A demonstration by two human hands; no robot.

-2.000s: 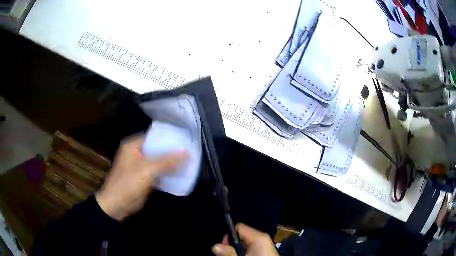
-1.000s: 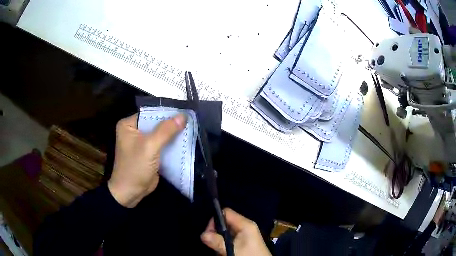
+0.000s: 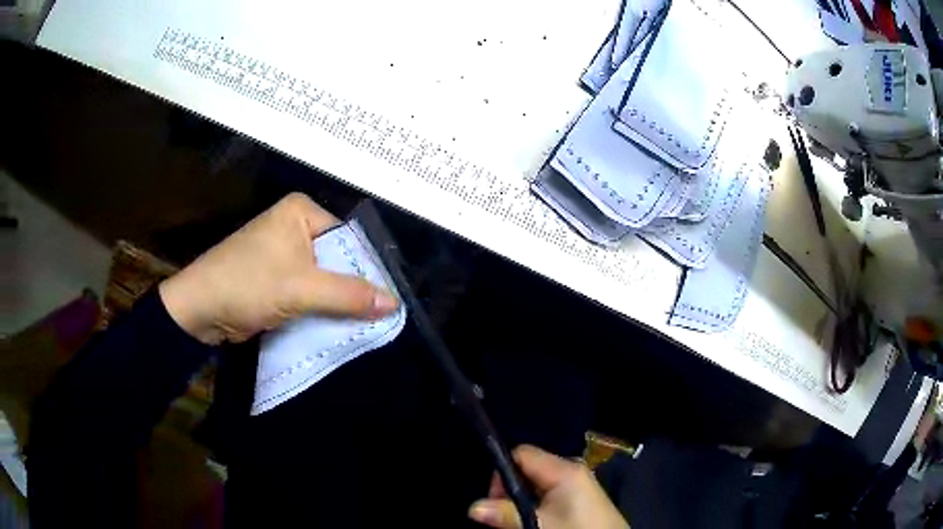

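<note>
My left hand [image 3: 271, 271] holds a pale stitched pocket flap piece [image 3: 329, 341] over my dark lap, in front of the table edge, thumb on its face. The piece is tilted, with a row of dark stitches inside its edge. My right hand [image 3: 553, 494], partly cut off by the bottom edge, holds the long black tailor's shears [image 3: 452, 374]. The blades lie along the piece's upper right edge and look nearly closed. Dark fabric by the blades is hard to tell from the dark clothing.
A pile of overlapping pale pieces [image 3: 677, 98] lies on the white table [image 3: 341, 67], which has a printed ruler along its front edge. The white sewing machine head [image 3: 863, 93] stands at right. Small scissors with dark reddish handles [image 3: 850, 351] lie below it.
My left hand has turned the piece, and its rounded end now points down left. The shears have tilted further left and dropped off the tabletop. The wide dark border no longer shows over the table.
</note>
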